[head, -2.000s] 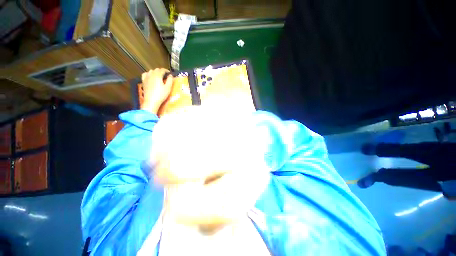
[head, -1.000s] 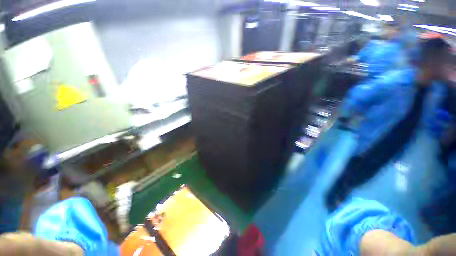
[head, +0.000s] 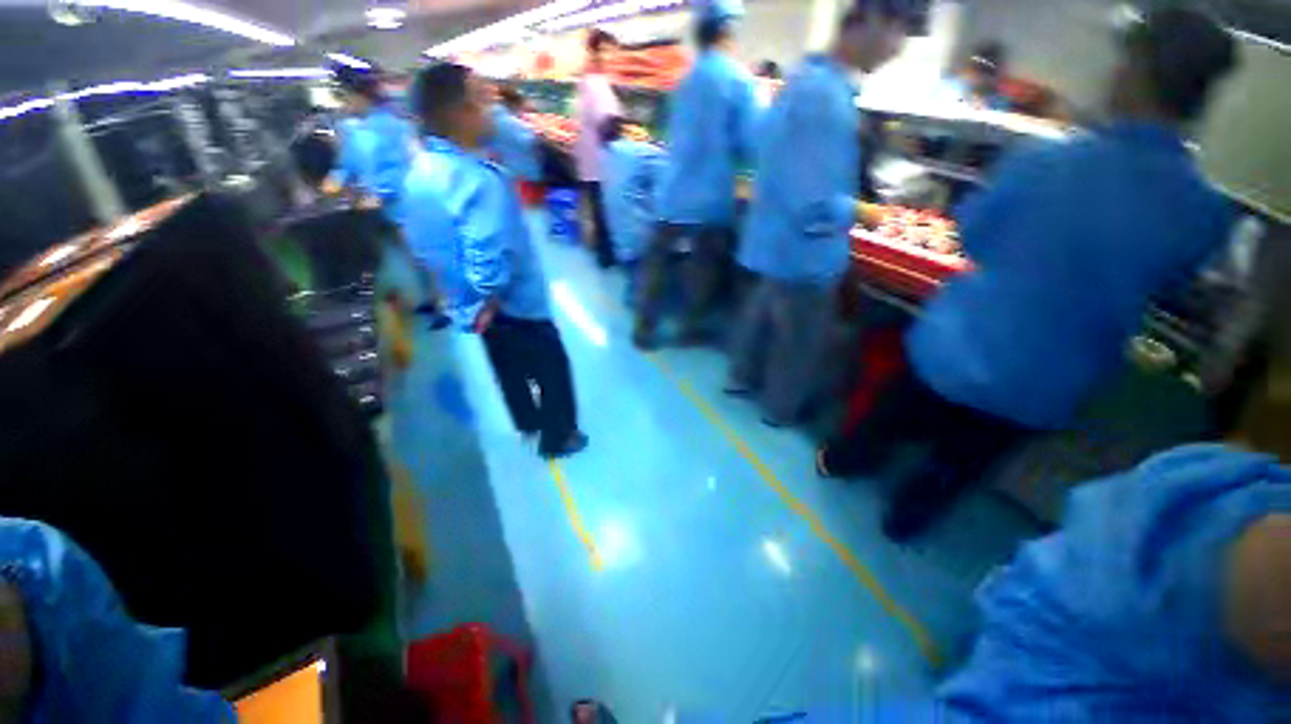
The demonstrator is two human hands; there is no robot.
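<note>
A tall black tray stack fills the left side, with glossy orange pieces on its top at the left edge. Part of another orange piece shows low at the bottom left. My left hand is only a blurred bit of skin at the left edge beside its blue sleeve. My right hand is a blurred skin patch at the right edge beside its blue sleeve. The fingers of both hands are cut off, so what they hold cannot be seen.
A red stool or bin stands at the bottom, right of the stack. A person in a blue smock stands in the aisle on the shiny blue floor. Several people line the right bench, with a red tray on it.
The view has swung right towards the aisle and the facing line. The tray stack has shifted to the left of the picture, and the orange pieces on the bench are mostly out of view.
</note>
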